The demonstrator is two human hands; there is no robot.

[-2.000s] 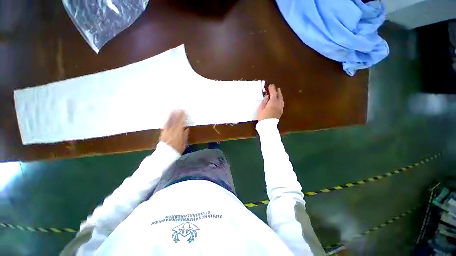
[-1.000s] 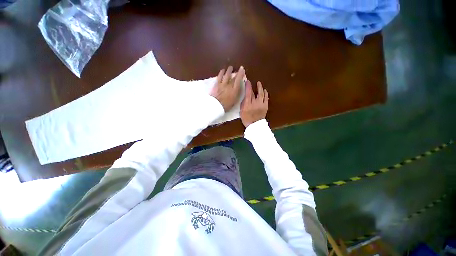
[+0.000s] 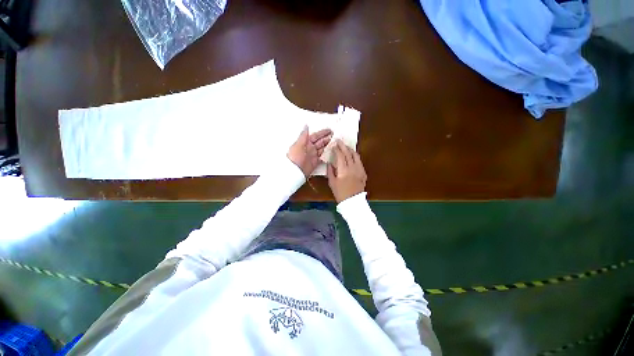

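Observation:
A cream-white cut panel (image 3: 188, 132) lies flat on the brown table (image 3: 445, 160), with a curved scooped edge near its right end. My left hand (image 3: 309, 149) is at the panel's right end, palm partly turned up and fingers apart, near a small raised or folded bit of the cloth. My right hand (image 3: 346, 170) is just right of it, its fingertips gripping that bit of cloth near the front edge. The exact fold under my fingers is hard to make out.
A clear plastic bag (image 3: 174, 24) lies at the back left of the table. A light blue cloth heap (image 3: 514, 52) lies at the back right. Yellow-black tape (image 3: 480, 287) crosses the green floor. Blue crates (image 3: 24, 341) show at the bottom left.
My left hand has turned from palm down on the panel to palm partly up. My right hand has moved slightly down, with its fingers over the panel's end. The end's layers look disturbed.

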